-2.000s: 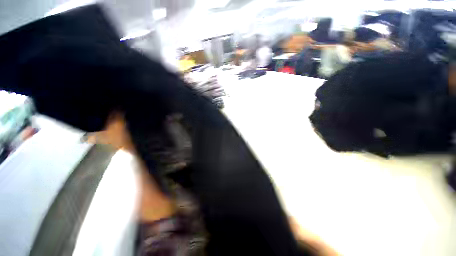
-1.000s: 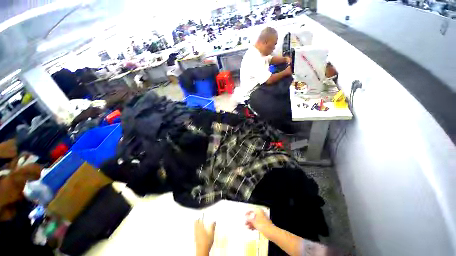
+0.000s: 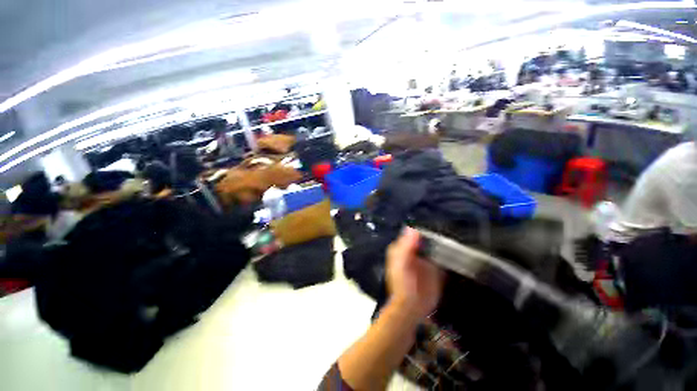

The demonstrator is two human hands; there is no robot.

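My left hand (image 3: 413,271) reaches up from the bottom centre, its fingers closed at the raised edge of a black garment (image 3: 497,328). A blurred pale grey strip runs from the hand down to the right along this garment. Black and cream plaid cloth (image 3: 436,355) shows below the hand, beside my forearm. Motion blur hides the detail of the grip. My right hand is not in view.
A large black garment heap (image 3: 137,267) lies on the white table (image 3: 283,336) at left. Beyond are a cardboard box (image 3: 304,224), blue crates (image 3: 353,185), dark piled garments (image 3: 428,183) and a red stool (image 3: 585,179). A seated person (image 3: 669,191) is at the right edge.
The view has swung left, bringing the left heap in. Both hands were over the pale table end; now my left hand holds up a garment edge and my right hand is out of view.
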